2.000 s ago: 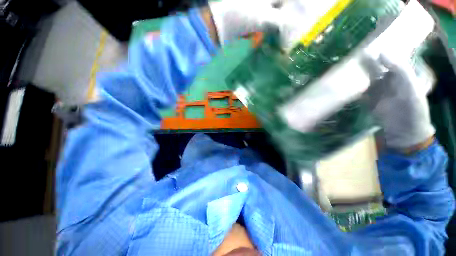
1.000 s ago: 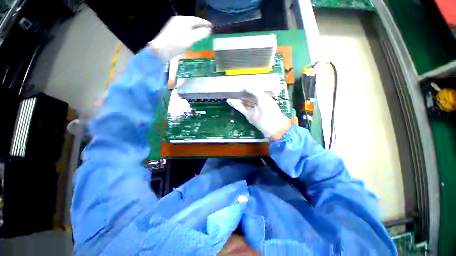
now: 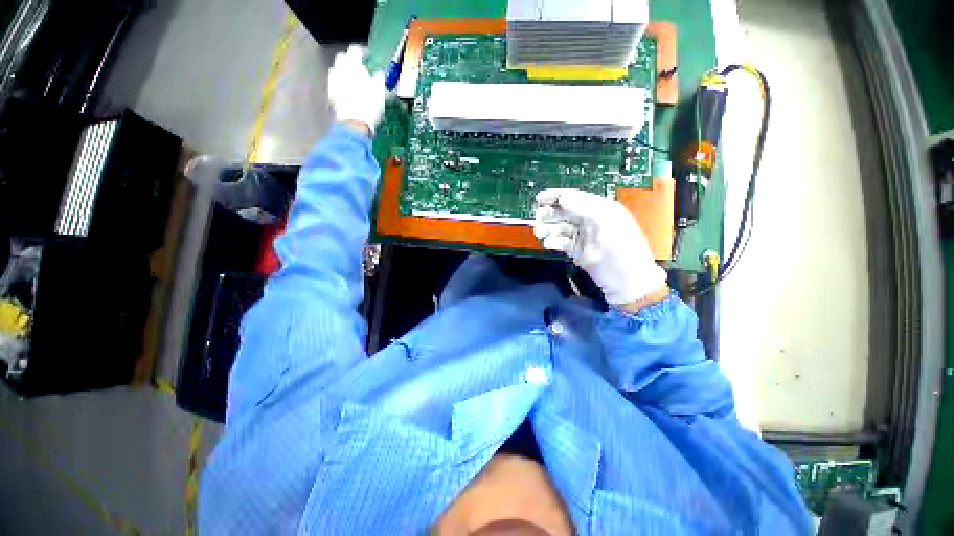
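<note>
The green circuit board (image 3: 476,186) lies flat in the orange fixture (image 3: 387,209). A long white-silver heatsink (image 3: 536,108) crosses the board. The finned heatsink (image 3: 575,40) stands at its far side, with a yellow strip at the base. My left hand (image 3: 358,88), in a white glove, is beside the fixture's left edge near a blue pen-like stick (image 3: 394,71); its fingertips are unclear. My right hand (image 3: 602,239), gloved, is over the board's near right edge with fingers curled; whether it holds something small cannot be told.
The electric screwdriver (image 3: 699,157) lies right of the fixture, its cord (image 3: 761,157) looping beside it. A pale conveyor (image 3: 811,262) runs along the right, with another board (image 3: 837,473) at its near end. A dark tray (image 3: 214,325) with a red item (image 3: 265,249) is at the left.
The board came down from my hands into the fixture. My right hand has since left the long heatsink for the near edge. The view has shifted, showing the dark tray at left.
</note>
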